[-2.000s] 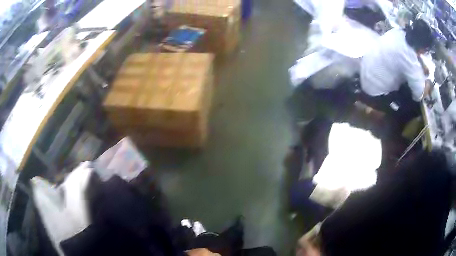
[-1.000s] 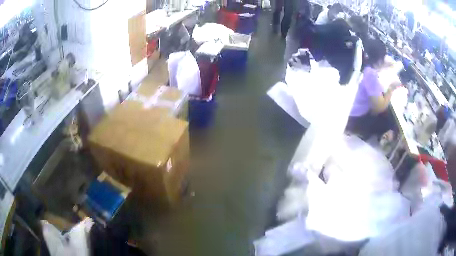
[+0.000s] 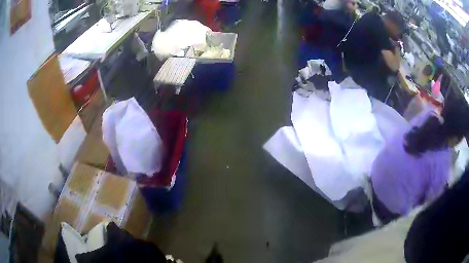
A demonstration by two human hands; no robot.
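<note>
Neither my left hand nor my right hand shows. A dark cloth mass [image 3: 121, 249] lies at the bottom left edge; I cannot tell whether it is a carried garment or my clothing. A white folded piece [image 3: 82, 242] stands up beside it. Another dark shape [image 3: 442, 226] fills the lower right edge, and a pale cloth or surface [image 3: 380, 239] lies next to it, cut off by the frame.
Green floor aisle [image 3: 231, 180] runs ahead. On the left are a taped carton [image 3: 97, 198], a red tub [image 3: 177, 146] with white cloth, and a blue tub [image 3: 213, 77]. On the right, large white cloth [image 3: 334, 138] is heaped beside a person in purple [image 3: 411, 169].
I have moved forward along the aisle. The large plain carton has left view, and the red tub and taped carton are nearer. The white cloth heap and purple-clad person are lower in view.
</note>
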